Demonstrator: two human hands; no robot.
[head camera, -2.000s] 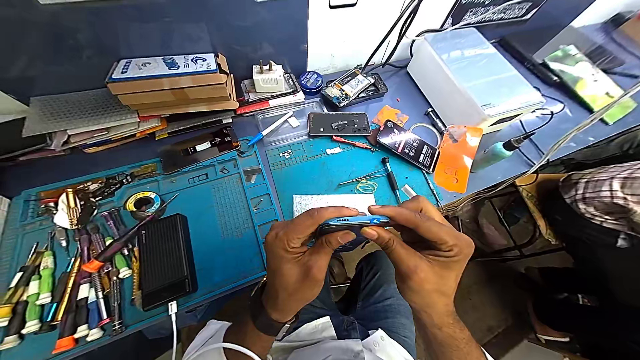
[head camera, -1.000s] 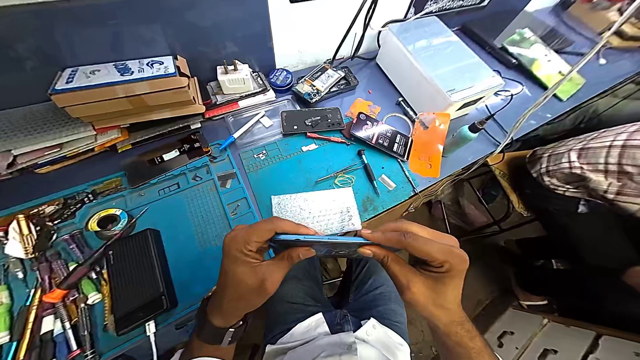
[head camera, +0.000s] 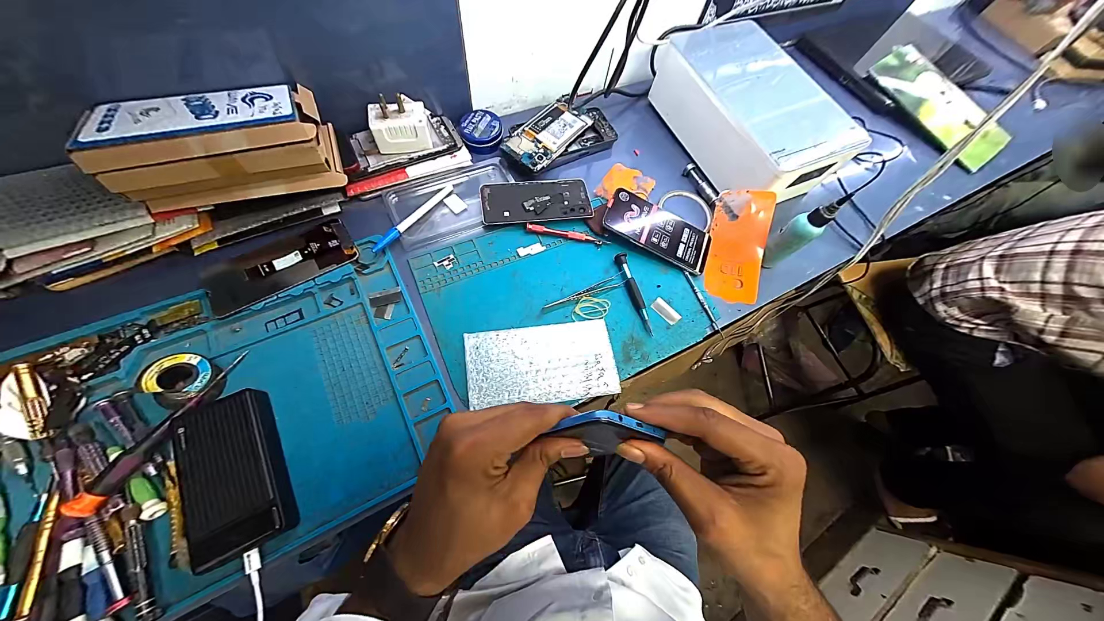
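Note:
A smartphone with a blue frame (head camera: 606, 424) is held edge-up over my lap, just in front of the bench. My left hand (head camera: 487, 483) grips its left end between thumb and fingers. On the right end, my right hand (head camera: 733, 483) pinches it the same way, thumb on the dark face and fingers along the blue edge. Beyond the phone, a silvery padded sheet (head camera: 542, 364) with handwriting lies at the edge of the teal repair mat (head camera: 483, 297). Past it are tweezers (head camera: 578, 295), a yellow rubber band (head camera: 592, 308) and a small screwdriver (head camera: 634, 291).
Many screwdrivers (head camera: 86, 535) and a black power bank (head camera: 235, 479) with a white cable fill the left. Cardboard boxes (head camera: 207, 159), an opened phone (head camera: 556, 138) and a white box-shaped device (head camera: 750, 103) stand behind. A person in a checked sleeve (head camera: 1018, 285) sits at the right.
Both hands still hold the phone; its tilt has changed, with its long edge now facing up more. The view has shifted somewhat.

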